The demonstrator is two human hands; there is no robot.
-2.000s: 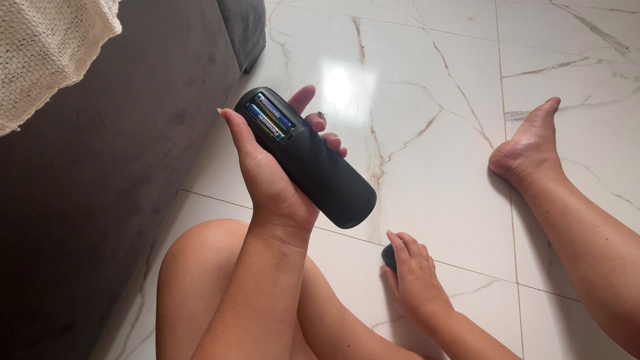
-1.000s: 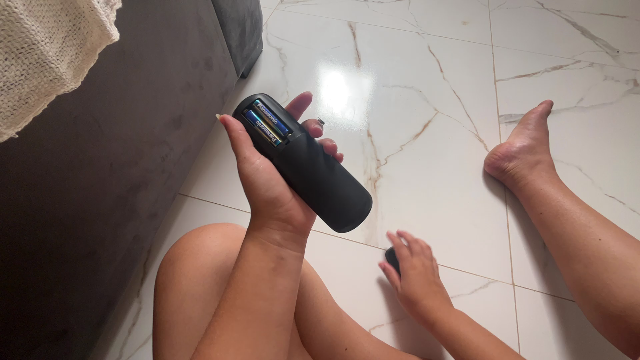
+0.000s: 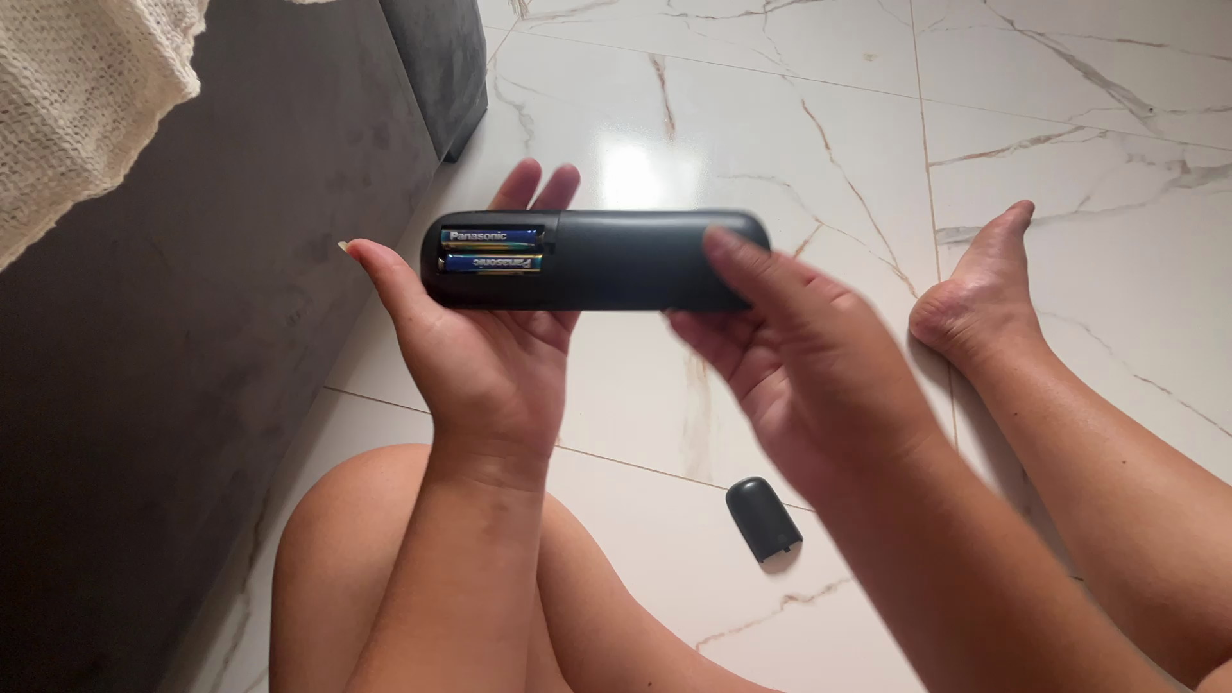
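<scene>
A black remote control [image 3: 626, 265] lies roughly level in the head view, its back facing me and its battery compartment uncovered at the left end. Two blue Panasonic batteries [image 3: 491, 240] sit inside, one above the other. My left hand [image 3: 491, 375] is under the compartment end, palm up, thumb raised off the remote and fingers partly hidden behind it. With thumb on top and fingers beneath, my right hand [image 3: 818, 356] grips the other end. The black battery cover [image 3: 763, 520] rests on the floor below the right hand, its small tab towards me.
Dark grey upholstered furniture [image 3: 241, 260] stands along the left side, with a cream knitted throw [image 3: 87, 106] hanging over its corner. The floor [image 3: 703, 125] is white marble-look tile. My bent legs are at the bottom, and a bare foot [image 3: 977, 279] rests at the right.
My right hand has left the battery cover on the floor and come up to take the remote's far end. The remote has turned from slanted to nearly level, and my left hand's thumb has moved off it.
</scene>
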